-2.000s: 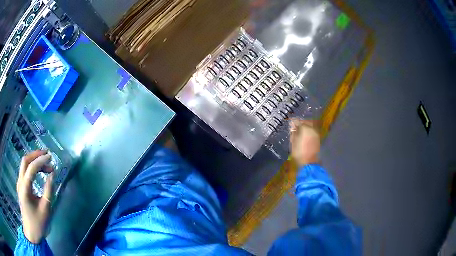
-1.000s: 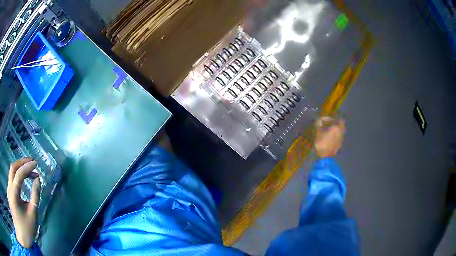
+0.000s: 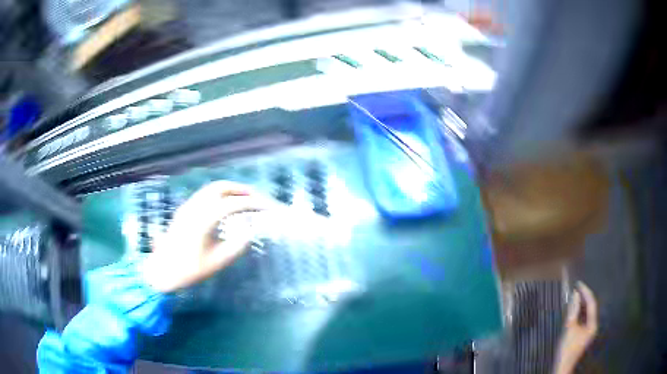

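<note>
The picture is blurred. My left hand (image 3: 201, 237) is over the clear blister tray (image 3: 314, 266) on the green bench, with thumb and fingers curled towards each other. Whether it holds a unit cannot be made out. Rows of dark units (image 3: 316, 188) show in the tray beyond and beside the hand. My right hand (image 3: 579, 325) is small at the lower right, beside the side tray (image 3: 537, 321), with fingers bent. Anything in its fingertips cannot be made out.
The conveyor belt (image 3: 256, 82) runs across the back between pale rails, with whitish pieces (image 3: 150, 109) on it. A blue bin (image 3: 406, 161) with thin sticks stands right of the blister tray. Brown cardboard (image 3: 545, 204) is at the right.
The view has swung from the side tray and floor to the bench and belt. My left hand now appears over the blister tray in mid-left view. My right hand appears smaller, at the lower right.
</note>
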